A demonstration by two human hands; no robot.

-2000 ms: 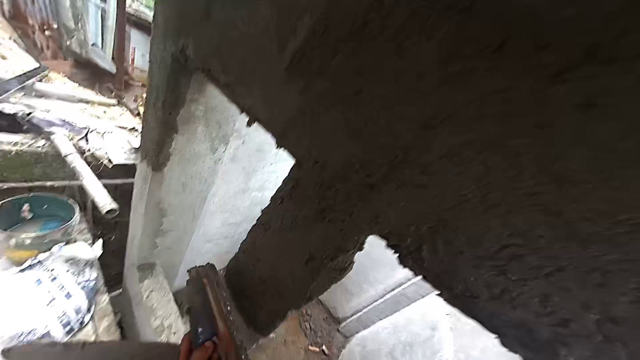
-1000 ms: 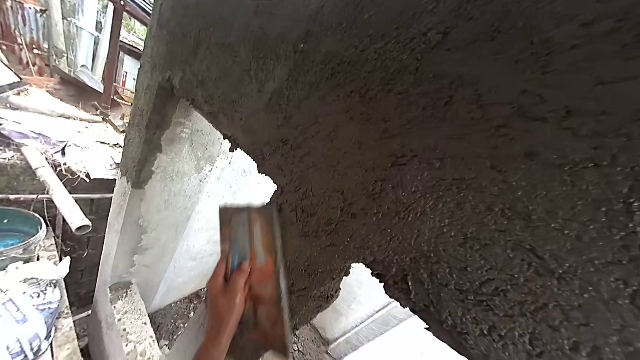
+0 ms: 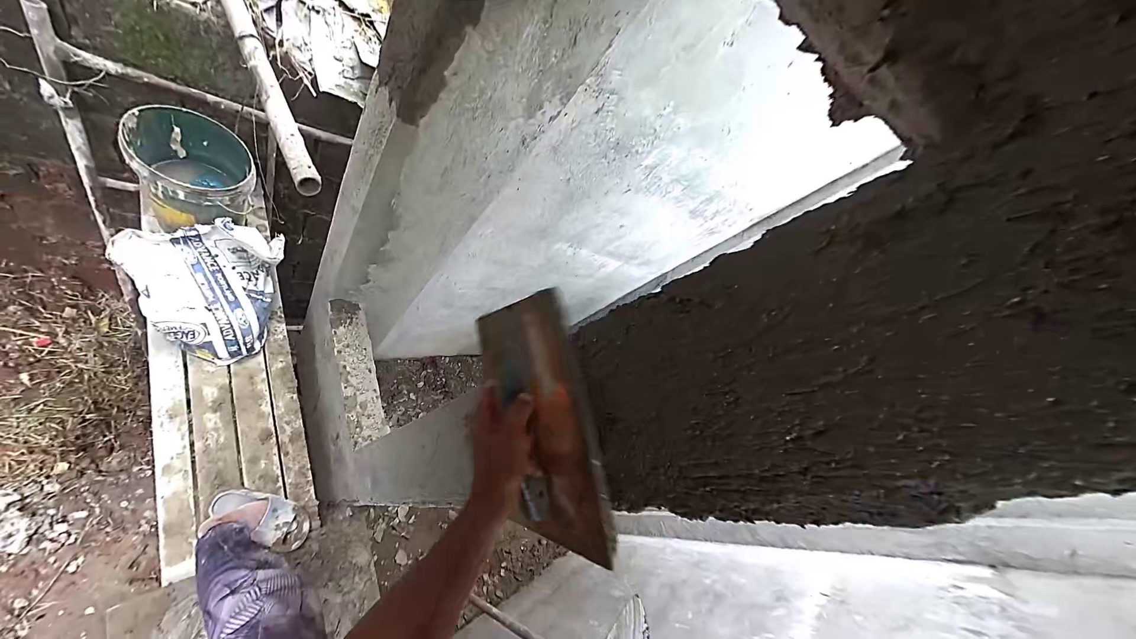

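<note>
My left hand [image 3: 506, 444] is closed on the handle of a rectangular plastering float [image 3: 546, 426], seen from its handle side and slightly blurred. The float lies at the left edge of a band of dark wet mortar [image 3: 799, 382] on the wall, and its far side overlaps that band. Pale, smooth plaster [image 3: 568, 186] shows above the mortar, and more light surface [image 3: 799, 586] below it. Whether the float's face touches the mortar is hidden. My right hand is out of view.
Left, a wooden plank walkway [image 3: 213, 426] bears a white-and-blue printed sack [image 3: 209, 288] and a green-lined bucket [image 3: 191, 164] with liquid. A shoed foot [image 3: 257, 519] rests on the planks. A pale pole [image 3: 271, 98] slants above; a concrete ledge [image 3: 359, 373] stands beside the walkway.
The view has swung down, bringing the walkway and foot in. The hand with the float, at the frame's bottom edge two seconds ago, has come up to the mortar and stays at its left edge.
</note>
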